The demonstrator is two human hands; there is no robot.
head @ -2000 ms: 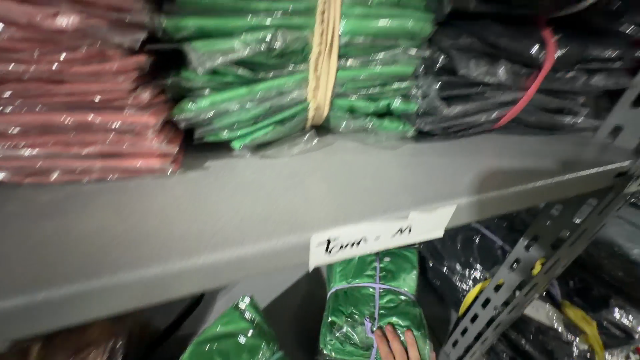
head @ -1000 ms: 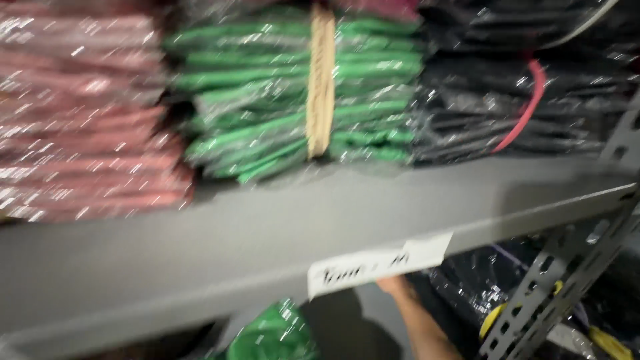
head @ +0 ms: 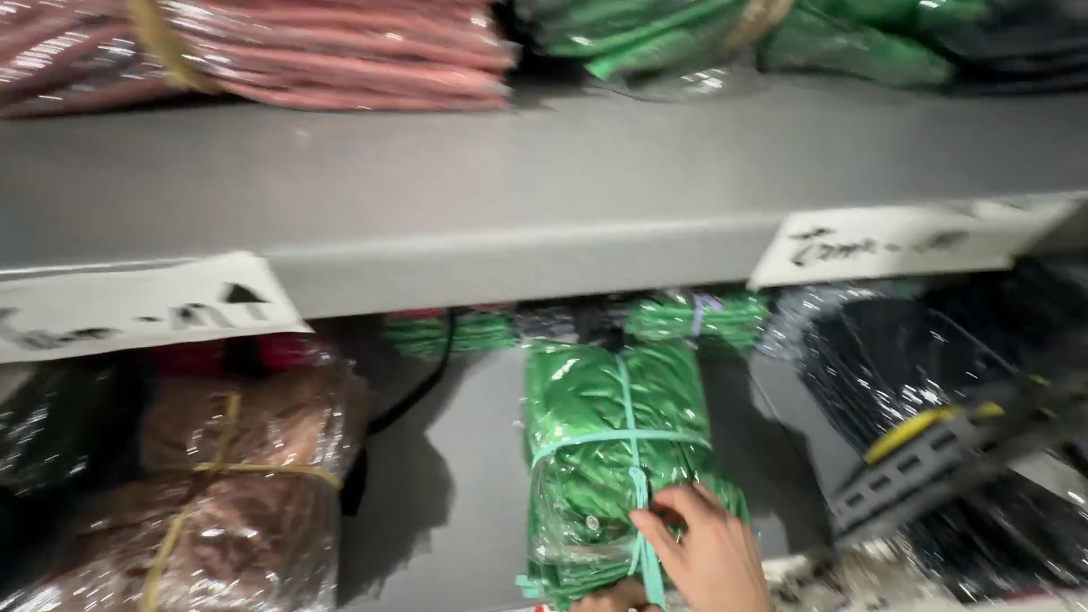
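Observation:
A bundle of green clothing in clear plastic (head: 586, 399), tied crosswise with a turquoise strip (head: 631, 408), lies on the lower shelf. My right hand (head: 705, 544) is at the front of the bundle, thumb and forefinger closed on the strip near its knot. Only the knuckles of my left hand (head: 616, 597) show at the bottom edge, against the bundle's front end and beside the strip's loose tails; its fingertips are hidden.
The upper grey shelf (head: 527, 187) crosses above, holding pink packets (head: 357, 51). Brown wrapped bundles (head: 246, 527) lie to the left. On the right are black bundles (head: 901, 357) and a perforated metal upright (head: 918, 467). Smaller green packets (head: 714, 316) sit farther back.
The view has shifted toward the lower shelf. An arm reached under the upper shelf a second ago; now both hands are at a green bundle with a turquoise tie.

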